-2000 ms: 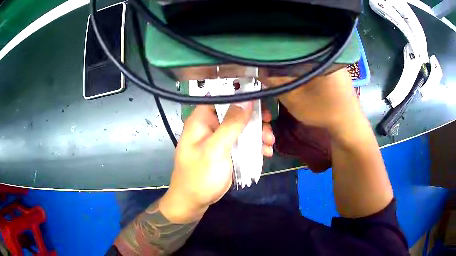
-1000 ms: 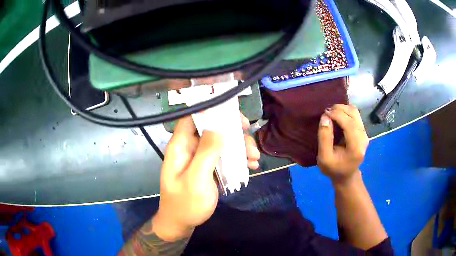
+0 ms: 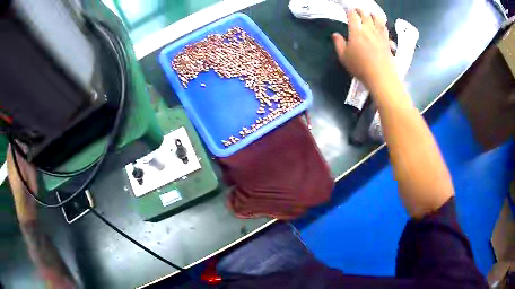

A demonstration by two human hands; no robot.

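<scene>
My right hand (image 3: 366,48) is over the white curved pieces (image 3: 316,8) at the upper right, palm down with thumb and fingers apart; it covers part of them, and no grip on a piece shows. More white pieces (image 3: 406,45) show beside it. My left forearm (image 3: 42,248) is at the left edge, blurred; the hand is hidden behind the press head. The green press base (image 3: 197,183) bears a silver fixture plate (image 3: 164,163) with two black screws and a short post between them. No white piece lies on the plate.
A blue tray (image 3: 217,101) of copper-coloured rivets (image 3: 226,51) stands right of the press. A maroon cloth (image 3: 282,169) lies below it at the bench edge. A black-handled hammer (image 3: 361,121) lies under the white pieces. The black press head (image 3: 56,73), cables and phone (image 3: 74,206) are at left.
The view has swung right. My left hand has moved away from the fixture to behind the press, and the white stack is out of sight. My right hand has moved from the cloth to the white pieces.
</scene>
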